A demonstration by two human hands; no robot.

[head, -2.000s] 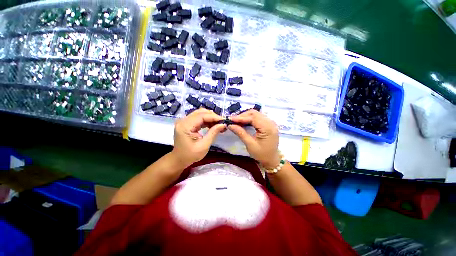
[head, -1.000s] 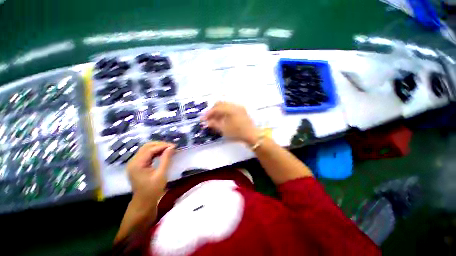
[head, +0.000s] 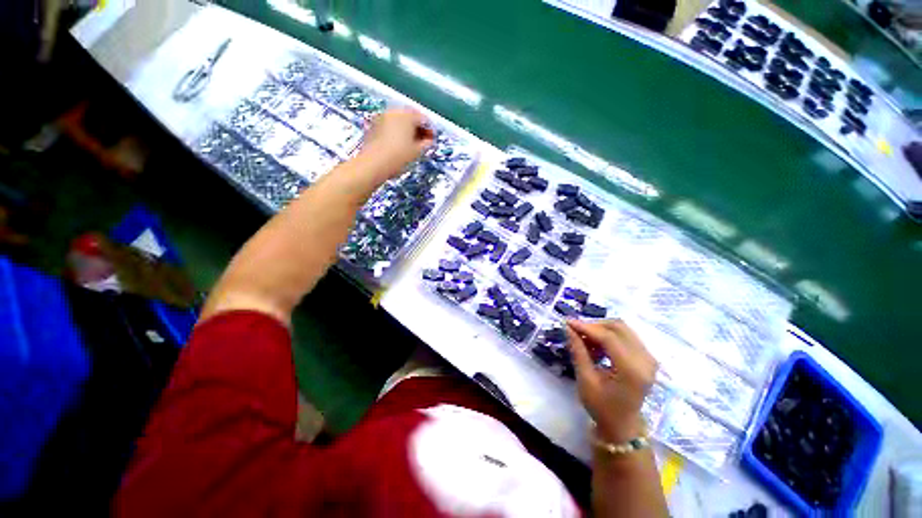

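Note:
My left hand (head: pixel 396 140) is over the upper right of the clear parts tray (head: pixel 382 281), which is full of green and silver pieces. Its fingertips are close together with a small dark spot at them; whether they hold a piece cannot be told. My right hand (head: pixel 615 376) is at the lower edge of the clear blister tray (head: pixel 698 329), its fingertips beside black units (head: pixel 554 347) in a bottom cell. Its fingers are bent, and whether they hold anything is unclear. More black units (head: pixel 508 312) lie grouped in the tray's left cells.
A blue bin (head: pixel 871 442) of black housings stands right of the blister tray. Silver scissors (head: pixel 202 73) lie at the far left. A green belt (head: pixel 566 111) runs behind the bench. Another tray of black units (head: pixel 784 63) is on the far side.
My hands were together at the blister tray and have parted. My left hand has moved left onto the parts tray. My right hand stays near the bottom cells. The view has turned left.

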